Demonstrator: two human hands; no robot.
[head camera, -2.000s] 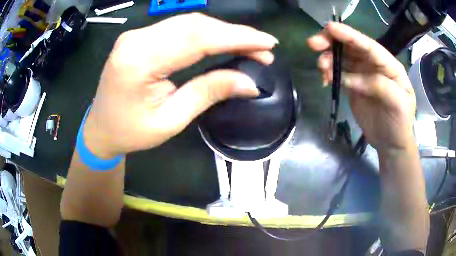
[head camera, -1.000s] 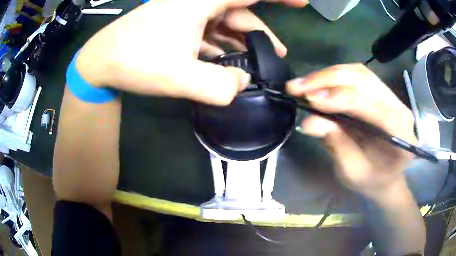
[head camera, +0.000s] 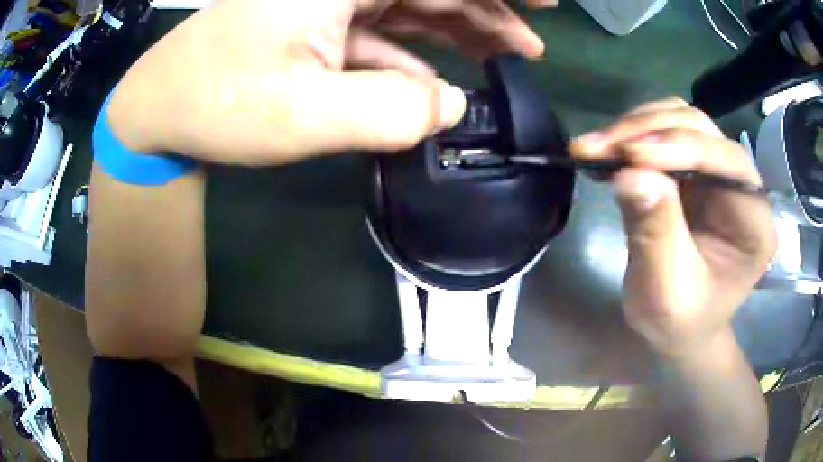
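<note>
The dome camera (head camera: 469, 226) has a glossy black ball head in a white collar. Its white wall-mount bracket (head camera: 457, 329) points toward me, with the foot at the mat's edge. A black flap (head camera: 528, 108) stands raised on the head beside the card slot opening (head camera: 474, 158), where metal contacts show. My left hand (head camera: 298, 90) holds the head from the upper left, thumb beside the opening, its other fingers partly behind. My right hand (head camera: 690, 198) holds dark tweezers (head camera: 577, 163), nearly level, their tips in the opening. I cannot tell whether the tips grip anything.
A black cylindrical holder (head camera: 744, 77) stands at the upper right. Other cameras lie at the right (head camera: 794, 149) and left (head camera: 32, 158). Yellow tape (head camera: 289, 362) edges the green mat (head camera: 289, 262). A thin black cable (head camera: 487, 424) hangs from the bracket foot.
The flap on the head has been opened and the slot shows. My right hand has brought the tweezers from upright at the right into the slot. The camera has shifted slightly right.
</note>
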